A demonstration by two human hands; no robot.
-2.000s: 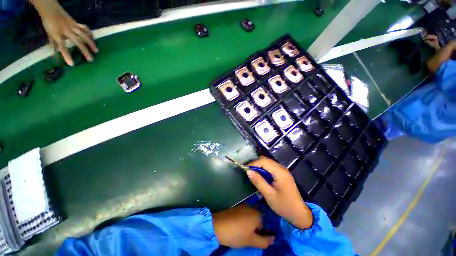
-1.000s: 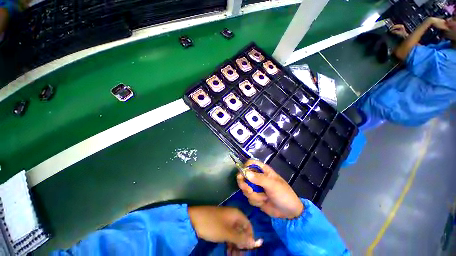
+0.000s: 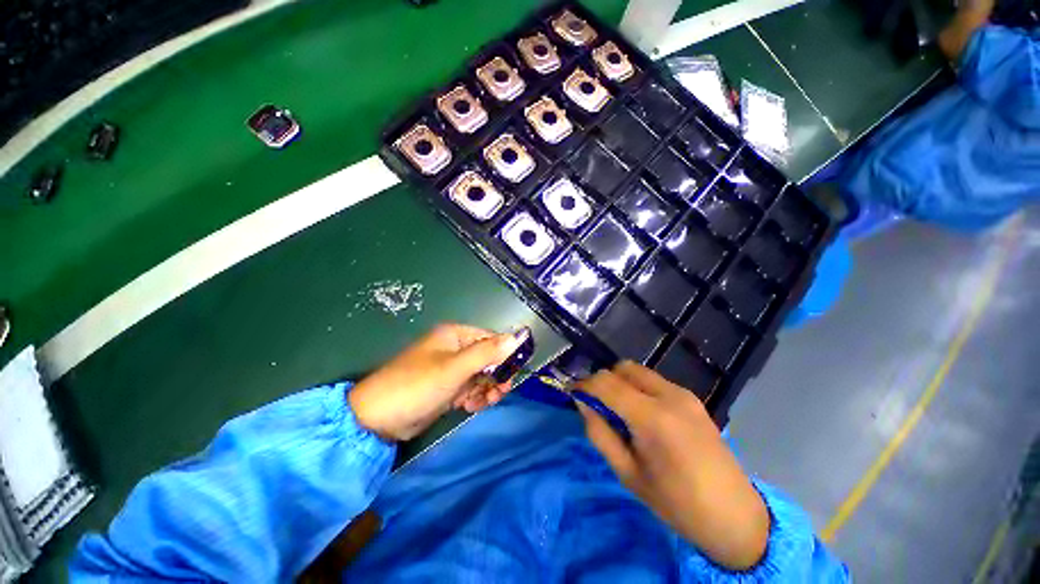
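My left hand (image 3: 439,379) holds a small dark watch housing (image 3: 513,355) between thumb and fingers, at the bench's near edge. My right hand (image 3: 673,451) holds blue-gripped tweezers (image 3: 601,413) like a pen, their tip pointing left close to the housing; whether they touch is unclear. The black blister tray (image 3: 696,291) lies beyond and to the right, overhanging the bench edge, with pale and coppery housings (image 3: 528,238) seated in its far and left pockets. Clear-white tiny parts (image 3: 396,298) lie scattered on the green bench beyond my left hand.
Beyond the white rail (image 3: 217,251), the green belt (image 3: 171,183) carries a pale-rimmed housing (image 3: 275,126) and dark units (image 3: 103,140). A parts tray with a white sheet (image 3: 29,422) lies at left. Whitish bags (image 3: 764,118) lie beyond the black tray. Another person's blue sleeve (image 3: 947,171) is at upper right.
My left hand has come up from below the bench edge and now shows a dark housing in its fingers. The tweezers have moved beside it. The view has shifted, so tray and belt appear higher.
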